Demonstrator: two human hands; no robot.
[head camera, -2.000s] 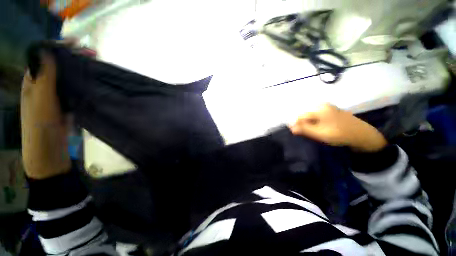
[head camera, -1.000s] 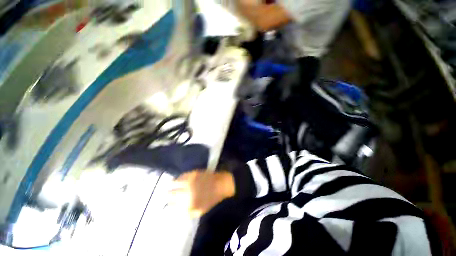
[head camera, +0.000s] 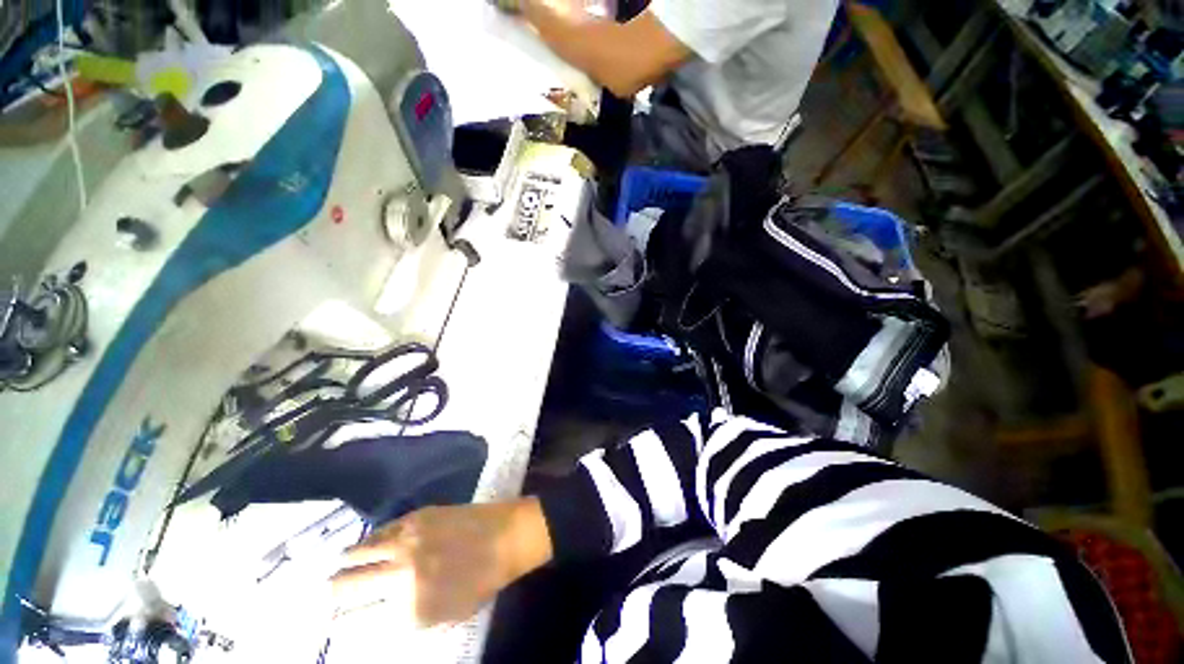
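Observation:
My right hand (head camera: 448, 564) is at the table's front edge, slightly blurred. Its fingers are apart and point left over the white table, and no item shows in them. Slim metallic tools (head camera: 305, 542) lie just beyond the fingertips. A small dark fabric piece (head camera: 403, 470) lies above the hand, beside large black scissors (head camera: 422, 389) with loop handles. The white sewing machine (head camera: 214, 279) with a blue stripe and "JACK" lettering stands behind them. My left hand is out of the picture.
A blue crate (head camera: 643, 192) with a heap of dark and grey garments (head camera: 831, 324) stands right of the table. Another person's arm (head camera: 623, 52) is at the top. Wooden frames (head camera: 1104, 428) stand on the right.
The view has turned to the right. The dark panel and my left hand have left the picture. My right hand has moved from the panel to the table beside the scissors and small dark piece.

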